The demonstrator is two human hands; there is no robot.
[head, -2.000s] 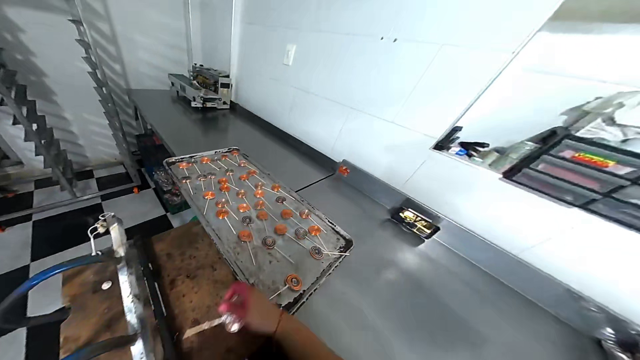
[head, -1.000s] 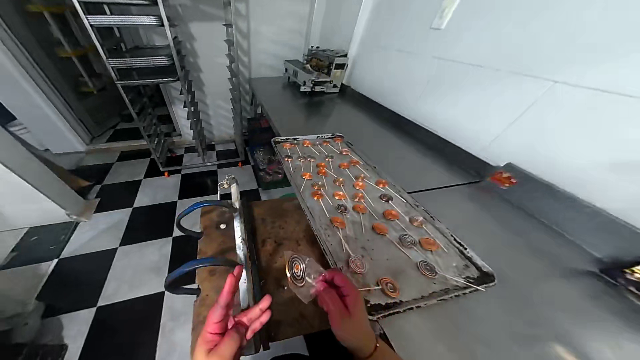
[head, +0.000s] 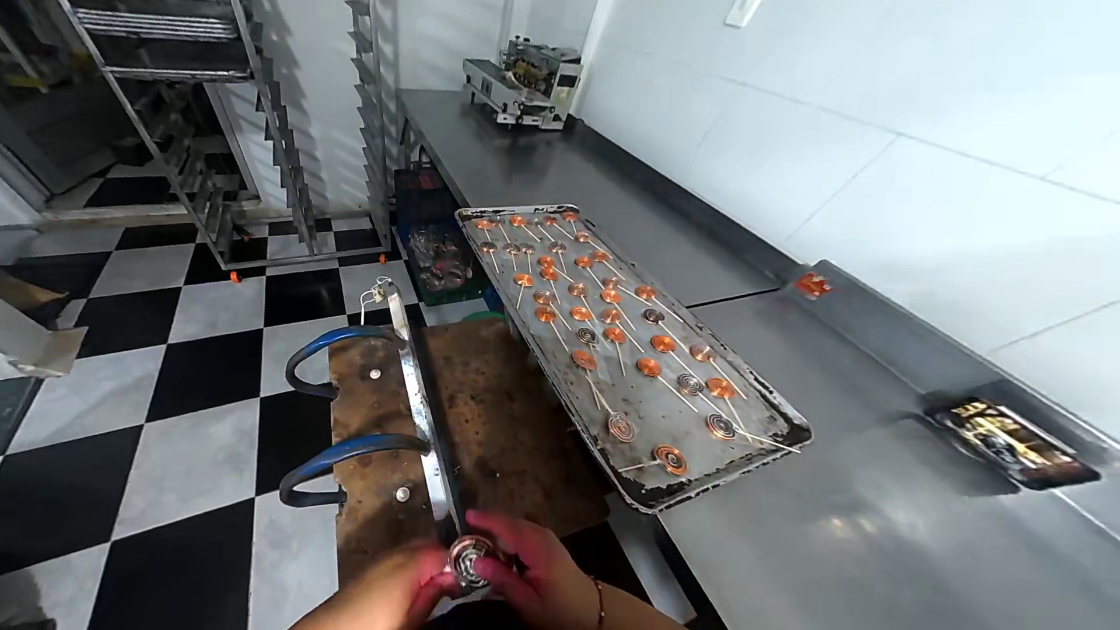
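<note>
Low in the view, my left hand (head: 411,573) and my right hand (head: 535,560) close around a dark-and-copper swirl lollipop (head: 470,560); pink stains mark the fingers. A clear wrapper around it is hard to make out now. To their right, a worn metal baking tray (head: 634,494) carries several swirl lollipops on white sticks, orange or dark striped. Nearest to my hands on the tray lies an orange spiral lollipop (head: 671,459). Directly beyond my hands stands a bar sealer (head: 420,402) with a metal bar and blue curved handles, on a stained brown board (head: 499,429).
The tray rests partly on a steel counter (head: 831,376). A phone (head: 1011,442) leans by the wall, near a small orange packet (head: 813,284). A machine (head: 525,83) stands at the counter's far end. Metal racks (head: 306,254) stand on the checkered floor; a crate (head: 442,271) sits below the counter.
My hands were apart one second ago, the right one with a wrapped lollipop; now both meet around a lollipop. The view has swung left since two seconds ago.
</note>
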